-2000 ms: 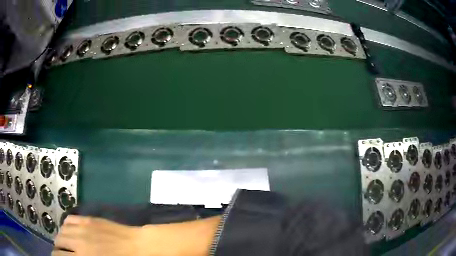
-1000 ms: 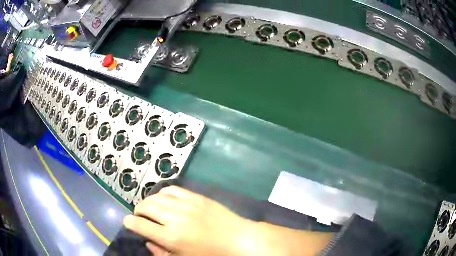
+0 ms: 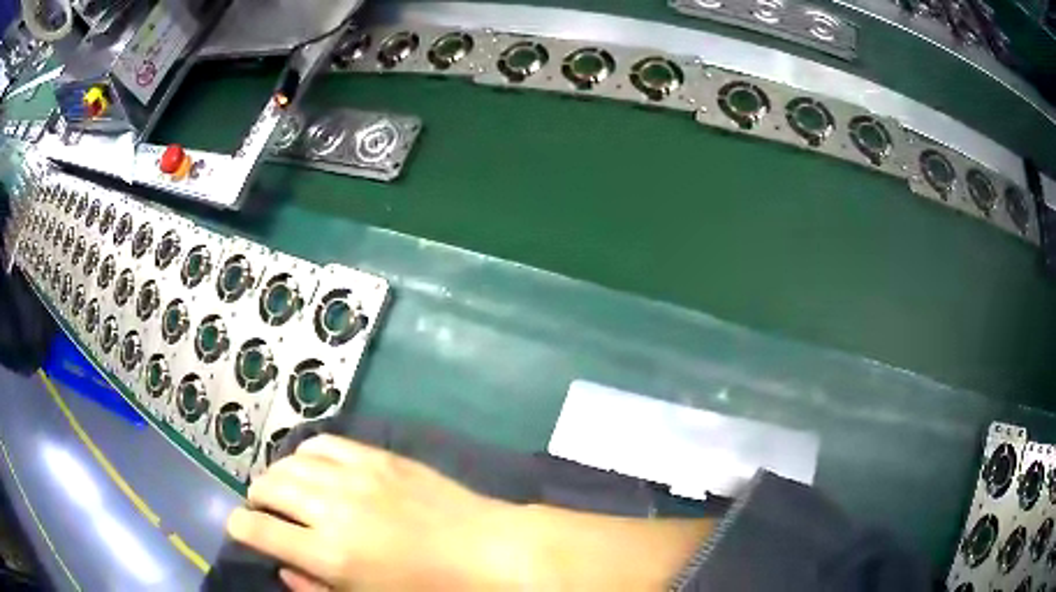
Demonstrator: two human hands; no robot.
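Note:
My right hand (image 3: 347, 509), bare, reaches across from the lower right. Its fingers are curled over the dark sleeve (image 3: 463, 445) of my left arm, which lies crossed beneath it. My left hand is not visible, hidden under the right arm and sleeve. A plain flat cover plate (image 3: 683, 439) lies on the green fixed edge just beyond the right forearm. No hand touches it. Three-hole panels (image 3: 255, 335) lie in overlapping rows on the left. Another row of three-hole panels (image 3: 1002, 509) is cut off at the right edge.
More three-hole panels (image 3: 588, 66) line the pale guide rail (image 3: 787, 75) across the conveyor belt (image 3: 556, 185). A three-disc panel (image 3: 347, 145) lies beside the machine frame with its red emergency stop button (image 3: 175, 160). Another three-disc panel (image 3: 764, 17) lies beyond the rail.
The view swung left, then slightly back right. The three-disc panel beside the machine frame has moved right, out from under the frame. The right hand stays on the left sleeve; the cover plate stays put.

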